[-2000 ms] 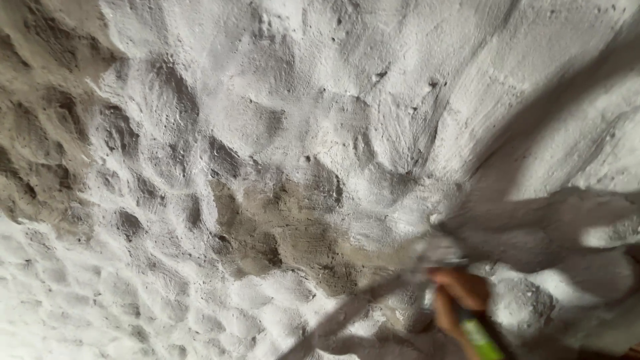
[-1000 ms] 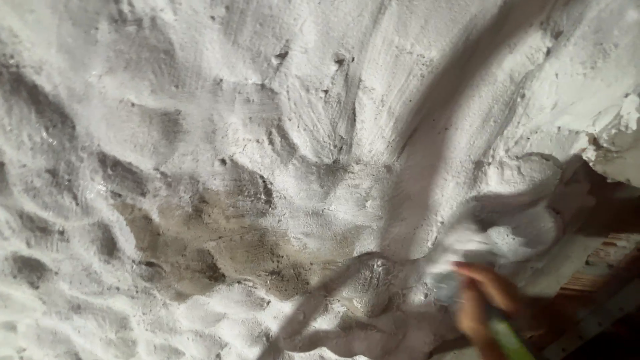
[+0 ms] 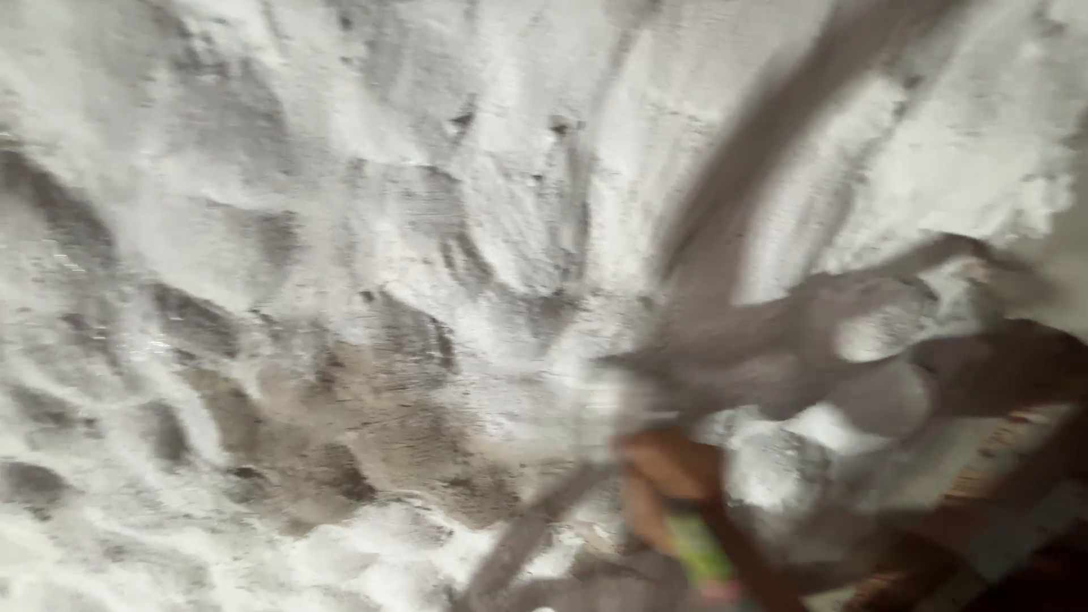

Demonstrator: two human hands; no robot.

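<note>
My right hand reaches in from the lower right, its fingers closed around a blurred brush with a yellow-green handle. The brush's pale head is at the lumpy, white-coated wall surface, just right of a bare grey-brown patch. Motion blur hides the bristles and whether they touch the wall. Dark shadows of the arm and tool fall across the relief around my hand. My left hand is out of view.
Rounded white lumps bulge from the wall right of my hand. Raised ridges fan upward above it. At the lower right, a reddish-brown, rough area lies partly in dark shadow. A beige area borders the white coating at the right edge.
My right hand and the brush went right along the wall, over the rounded lumps, then came back left toward the grey-brown patch. The view has shifted right.
</note>
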